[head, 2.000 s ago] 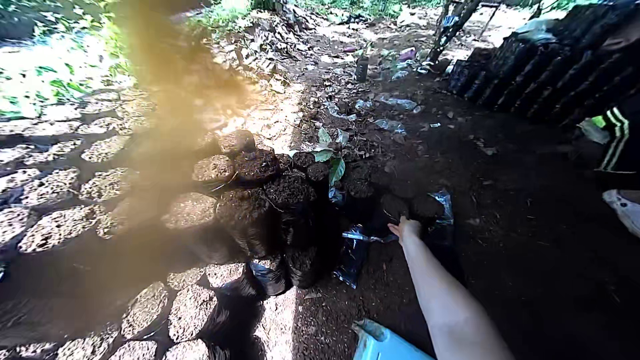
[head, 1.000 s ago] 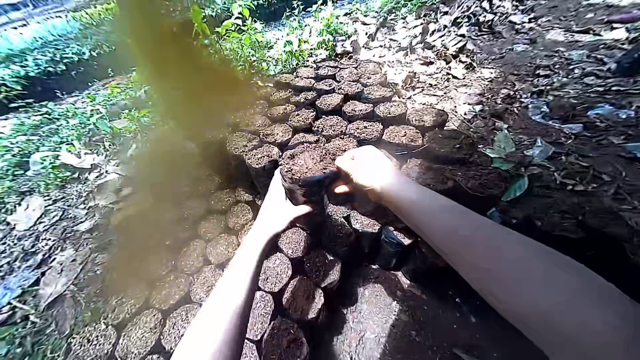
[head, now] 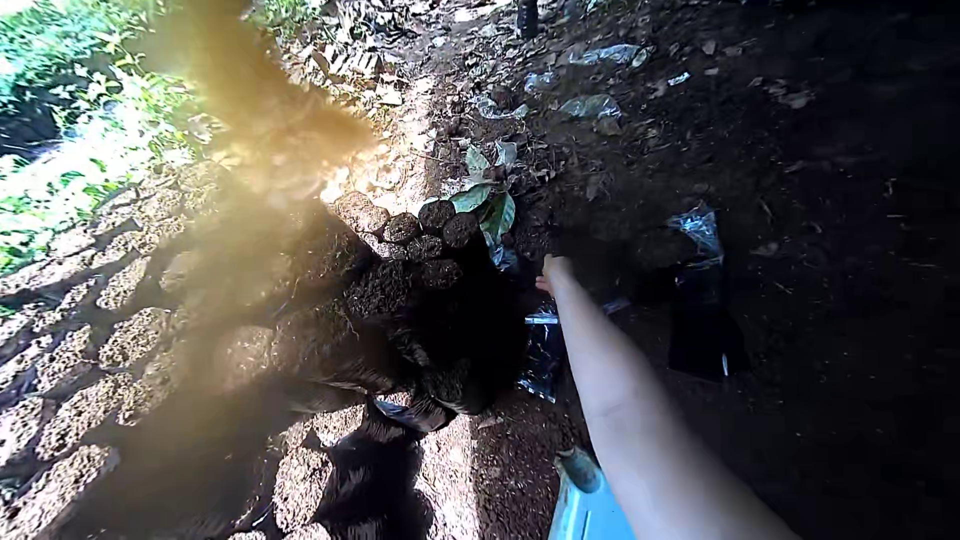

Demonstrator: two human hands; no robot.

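My right hand (head: 553,274) reaches into the shade, close to dark soil-filled bags. What its fingers touch is too dark to tell. Just below it lies a black plastic nursery bag (head: 541,358), flat on the soil. Left of the hand, several soil-filled black bags (head: 424,247) stand in a cluster, with a leafy green seedling (head: 491,202) behind them. Another black plastic bag (head: 699,232) lies to the right of the hand. My left hand is out of the picture.
Rows of filled nursery bags (head: 82,409) cover the left side, partly behind a brown blur. A light blue plastic object (head: 589,499) stands at the bottom. Clear plastic scraps (head: 592,106) and dry leaves lie farther back, and green plants (head: 150,112) grow at the upper left.
A second ago both my hands held a soil-filled bag over the rows. Now the right hand is at the shaded ground and the left has left the view, which has swung right.
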